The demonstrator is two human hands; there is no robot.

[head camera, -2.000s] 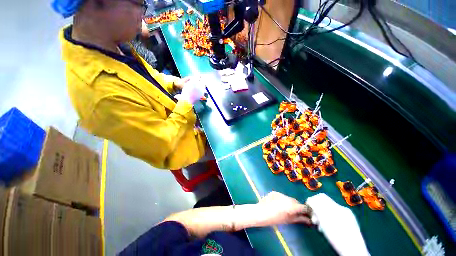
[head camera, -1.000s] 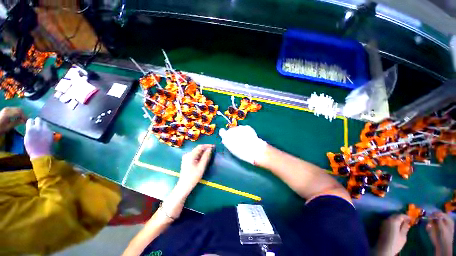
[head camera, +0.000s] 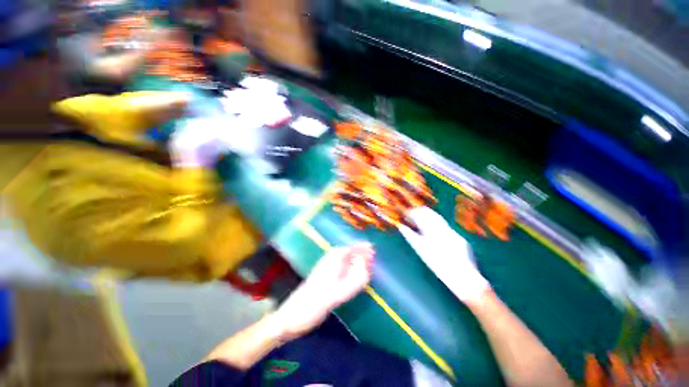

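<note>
The frame is strongly blurred. A heap of orange-and-black assemblies lies on the green bench in front of me. A smaller orange group lies to its right. My right hand, in a white glove, reaches to the near right edge of the heap; its fingertips touch or nearly touch it, and blur hides whether it holds a part. My left hand is bare, with fingers curled, nearer to me and left of the glove; whether it holds something small cannot be told.
A person in a yellow jacket works at the left beside a black mat with white items. A blue tray is at the far right. White fittings and more orange assemblies lie at the right. Yellow tape marks the bench.
The view has turned left since one second ago. My gloved hand has moved from the small orange group to the near edge of the large heap. My left hand stays near it.
</note>
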